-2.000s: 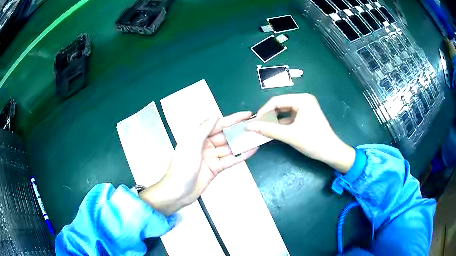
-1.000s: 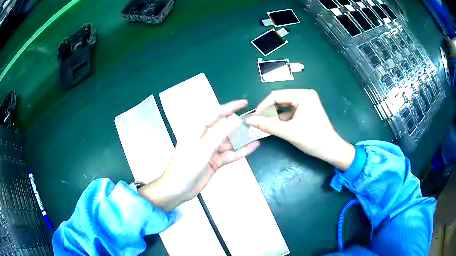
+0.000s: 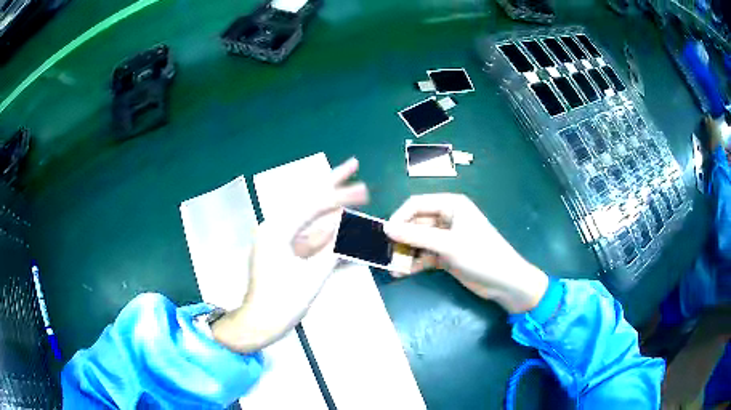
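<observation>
A small LCD module shows its black face, with an orange-gold tail at its right end. My right hand pinches it at the tail end, thumb on top. My left hand is just left of the module, slightly blurred, with fingers spread; whether it touches the module's left edge is hard to tell. Two long white backing sheets lie under my left hand and the module. Three more LCD modules lie beyond my right hand: one with a glare on its face, one tilted, one farthest.
A clear blister tray at right holds black screens in its far rows. Dark housings lie at far left and far centre-left. Stacked trays and a marker pen are at left. A blue sleeve of another person shows at right.
The module has turned from its pale back to its black face. My left hand has moved off its underside to the left. The camera view has shifted, showing more of the far bench.
</observation>
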